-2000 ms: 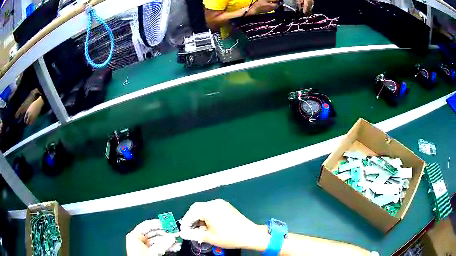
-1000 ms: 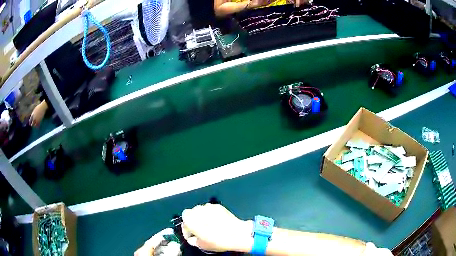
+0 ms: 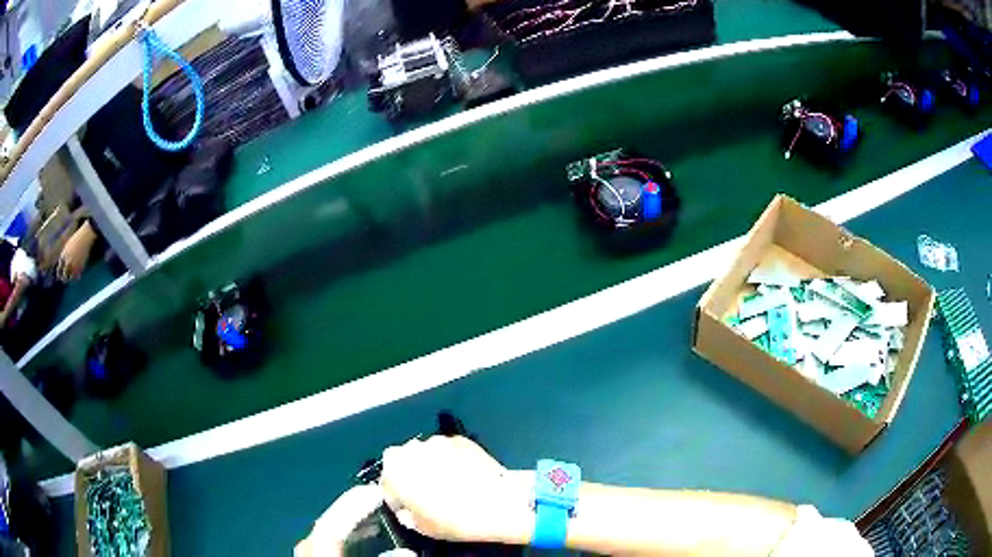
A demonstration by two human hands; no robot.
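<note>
A black unit (image 3: 444, 422) lies on the bench at the bottom centre, mostly hidden under my hands. My right hand (image 3: 441, 487), with a blue band on the wrist, is bent over the unit with its fingers closed on it; the fingertips are hidden. My left hand (image 3: 354, 522) is at the unit's left side, cut off by the bottom edge, with white coverings on some fingers. The small green board is not visible now.
Black units with blue parts (image 3: 623, 199) sit on the green conveyor beyond a white rail (image 3: 479, 368). An open carton of white and green pieces (image 3: 723, 346) stands right, a narrow carton of boards (image 3: 156, 495) left. A ribbed green panel (image 3: 964, 343) lies far right.
The green board held between my hands has gone from sight. My right hand has moved over the black unit, and my left has moved lower. The view has shifted, and the conveyor units appear further left.
</note>
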